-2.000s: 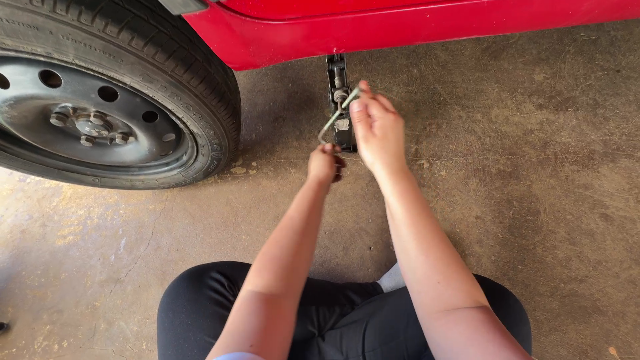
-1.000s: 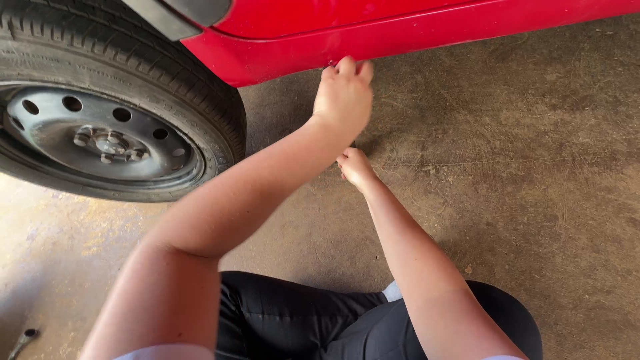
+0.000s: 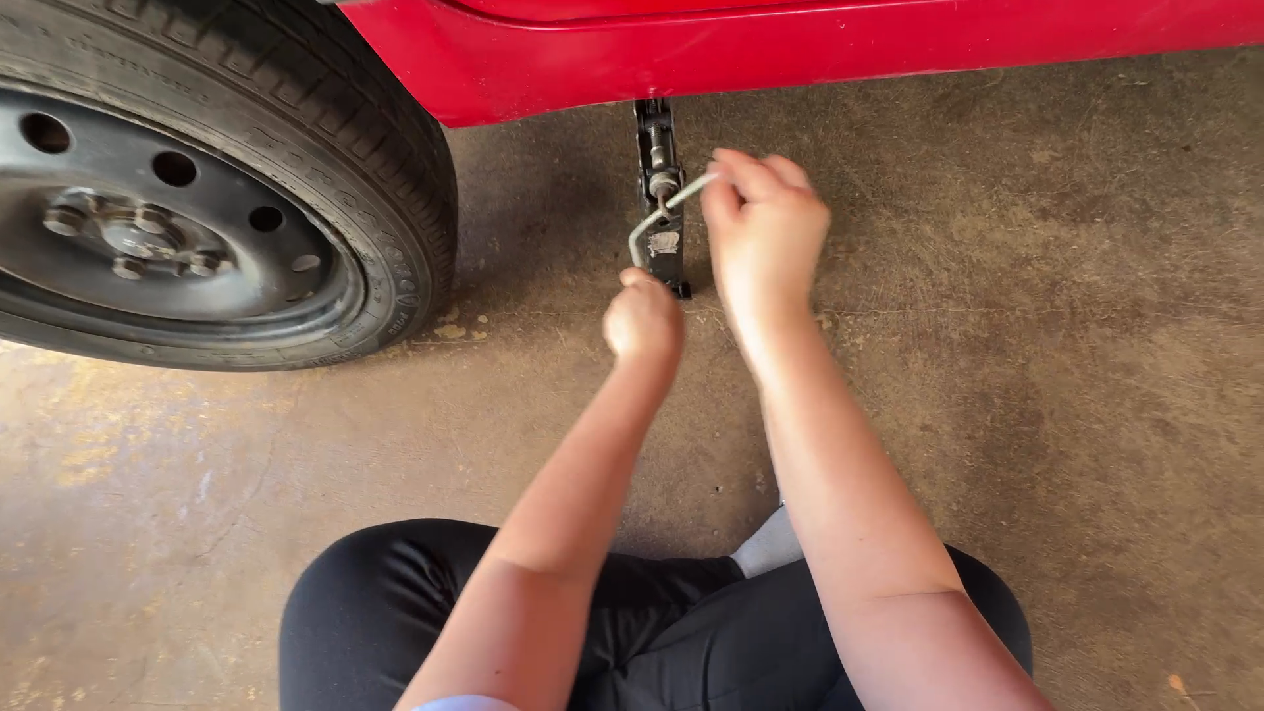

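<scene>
A black scissor jack (image 3: 664,242) stands on the floor under the sill of a red car (image 3: 731,59). A bent metal crank handle (image 3: 647,223) meets the near end of the jack's screw. My left hand (image 3: 645,321) is closed around the crank's lower end, just in front of the jack. To the right of the jack, my right hand (image 3: 768,222) grips the crank's upper end with its fingers. The hands cover both ends of the crank.
At the left is the car's wheel, with a black tire (image 3: 395,197) and a steel rim (image 3: 306,267) with lug nuts. The concrete floor (image 3: 987,296) bears stains. My folded legs in black trousers (image 3: 395,592) are close below my arms.
My left hand has moved down from near the sill, where it was one second ago, and my right hand has moved up. The crank and jack, hidden then, show again.
</scene>
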